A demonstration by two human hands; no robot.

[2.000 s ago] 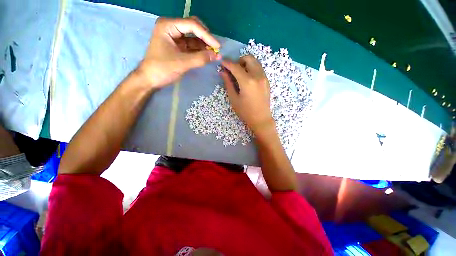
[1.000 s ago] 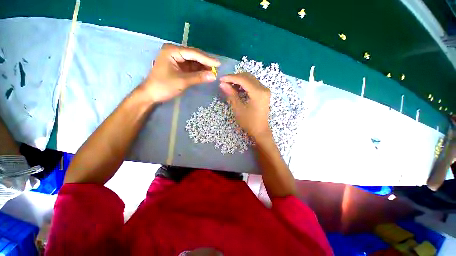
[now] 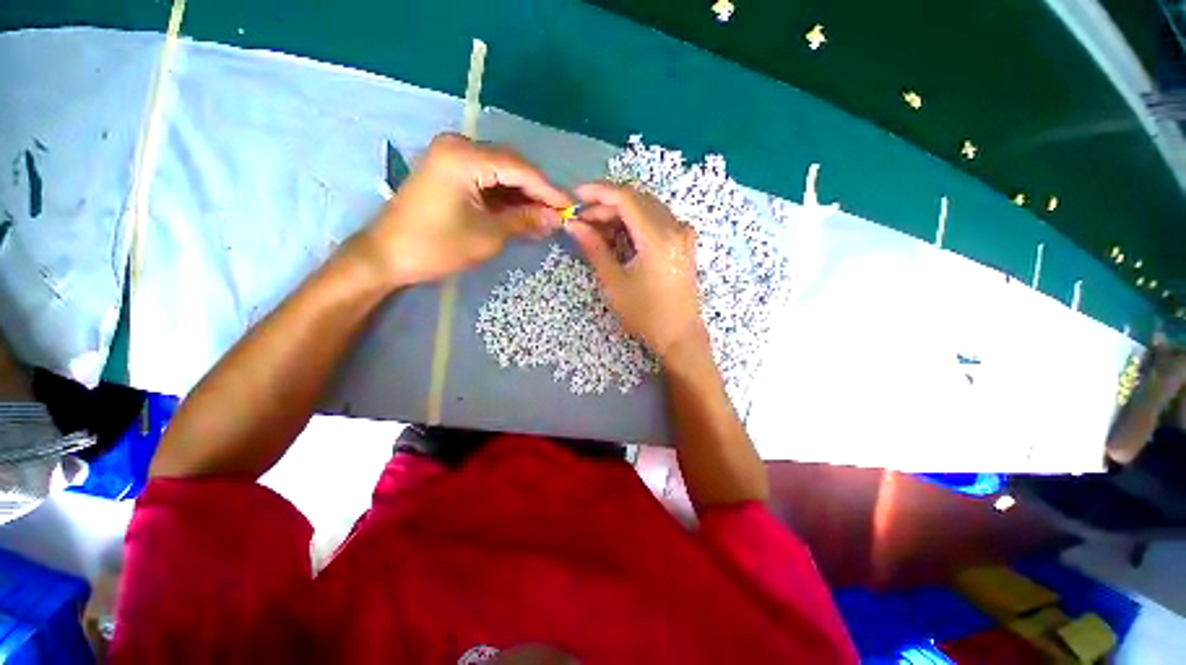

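Observation:
A small yellow part [image 3: 568,212] is pinched between the fingertips of both hands above the grey table sheet. My left hand [image 3: 455,214] holds it from the left with thumb and forefinger. My right hand [image 3: 646,266] touches it from the right with thumb and fingertips; whether it also holds a white piece is hidden. A loose heap of small white plastic parts [image 3: 741,247] lies around and under my right hand, with a lobe [image 3: 553,325] to its lower left.
The dark green conveyor belt [image 3: 858,59] beyond the table carries several spaced small yellow pieces. Tape strips [image 3: 444,338] cross the table. Another person's arm [image 3: 1145,409] is at the far right. Blue bins and yellow boxes [image 3: 1008,592] stand low at the right.
My right hand has moved from beside the yellow part to touch it, closing the gap seen a second ago. The pieces on the belt have shifted in view.

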